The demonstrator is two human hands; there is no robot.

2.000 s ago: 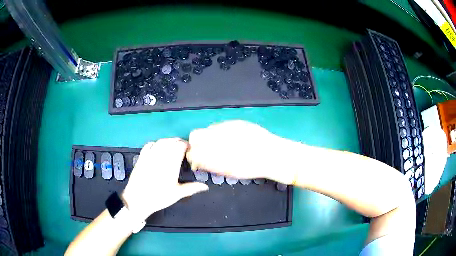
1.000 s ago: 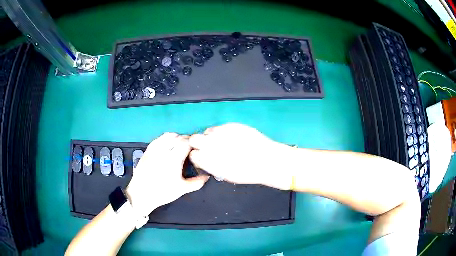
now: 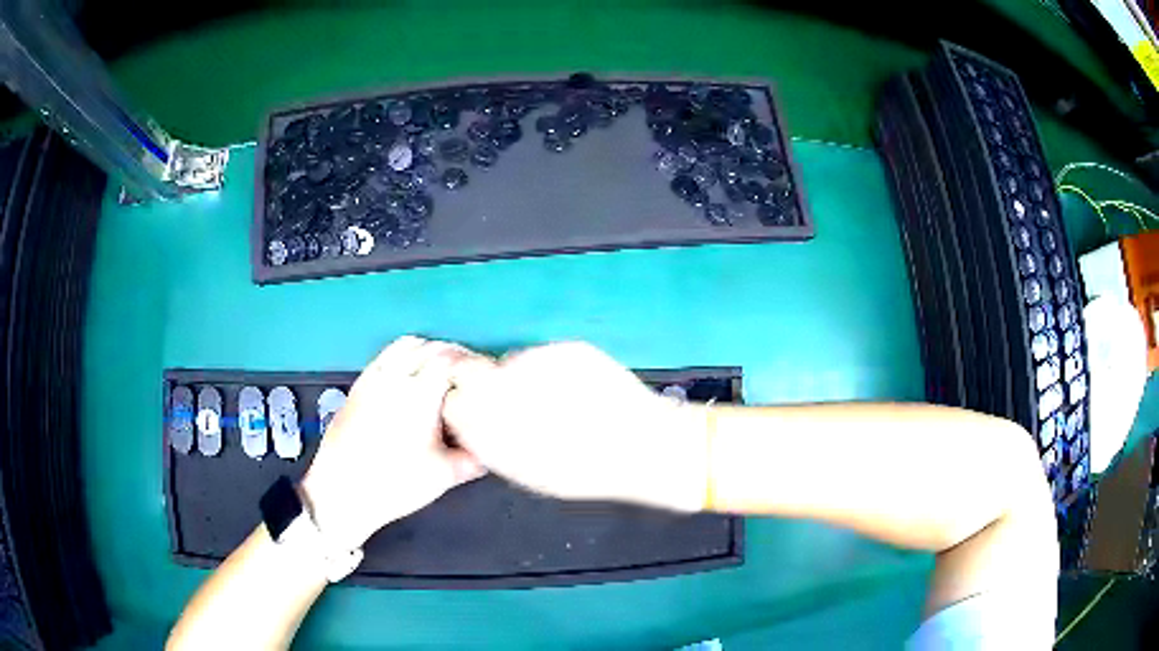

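My left hand [image 3: 394, 432] and my right hand [image 3: 559, 420] meet above the middle of the working tray [image 3: 445, 541]. Their fingers are closed together; whatever lies between them is hidden. A dark watch is on my left wrist. Several grey oval workpieces [image 3: 253, 422] stand in a row at the tray's upper left, with blue marks across them. Part of another oval [image 3: 674, 394] shows beyond my right wrist. The loose-parts tray [image 3: 547, 242] lies farther away, with small round black parts [image 3: 337, 172] scattered on its left and right sides.
The left tray stack [image 3: 45, 382] stands at the left edge, near a metal post [image 3: 95, 95]. The right tray stack [image 3: 979, 254] has rows of shiny pieces on top. An orange box [image 3: 1140, 286], a pale rounded sheet [image 3: 1112, 382] and a brown cardboard box [image 3: 1121, 515] are at the far right.
My right hand has turned and shifted slightly left against my left hand. The dark gap seen between the hands a second ago is mostly covered. The whole view has shifted a little.
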